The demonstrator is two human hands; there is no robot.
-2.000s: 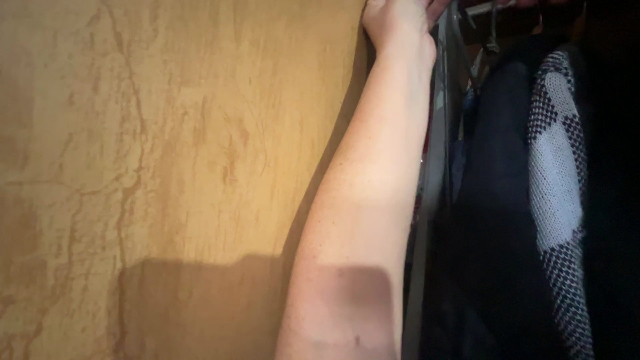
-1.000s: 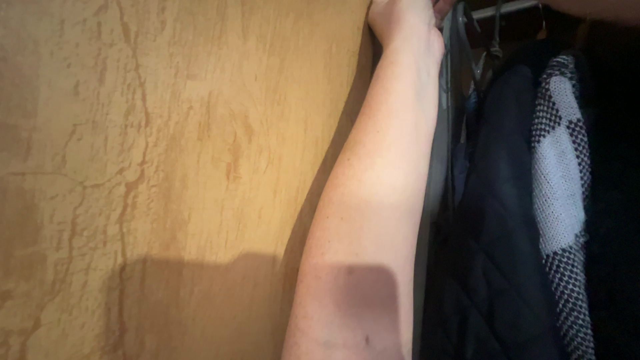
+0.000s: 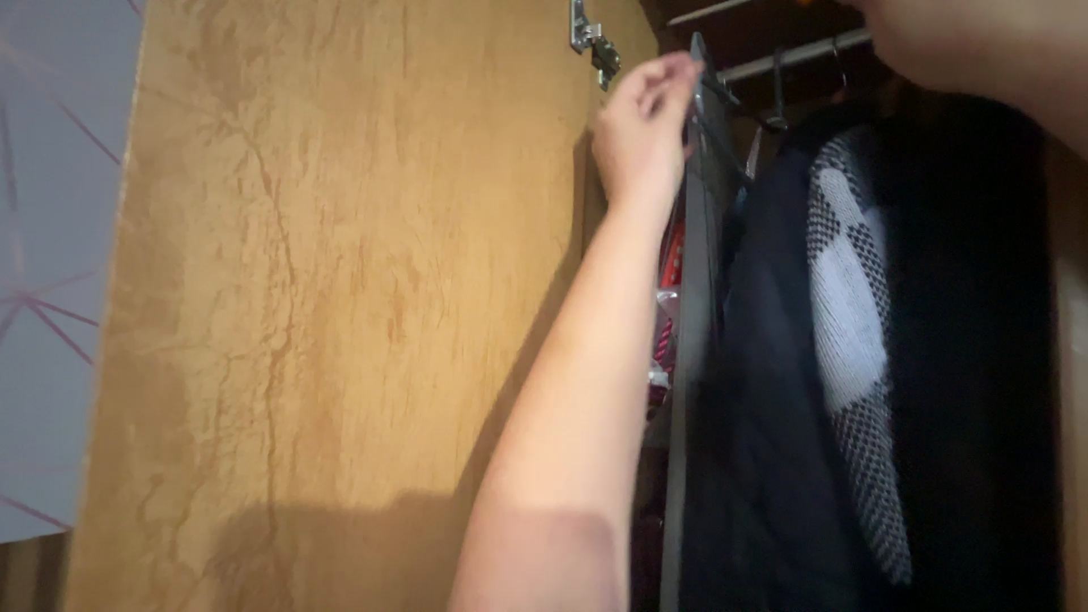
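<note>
My left hand (image 3: 648, 123) is raised at the top centre, its fingertips pinched on the upper edge of a flat grey hanging organizer or garment cover (image 3: 701, 255). Red and clear-wrapped items (image 3: 665, 340) show behind its left side. At the top right, my right hand and forearm (image 3: 952, 51) reach up past the hanging rail; the fingers lie mostly beyond the frame, so their hold is hidden. Below the rail hang a dark jacket (image 3: 756, 357) and a black-and-white knitted garment (image 3: 850, 314).
A wood-grain wardrobe door (image 3: 365, 255) stands open on the left, with a metal hinge (image 3: 592, 42) near its top. The clothes rail (image 3: 790, 58) with hangers crosses the upper right. Patterned wallpaper (image 3: 51, 272) shows beyond the door.
The view has shifted, bringing the hinge, the wallpaper and more of the rail into sight. My left hand now shows whole; it was cut off by the top edge before.
</note>
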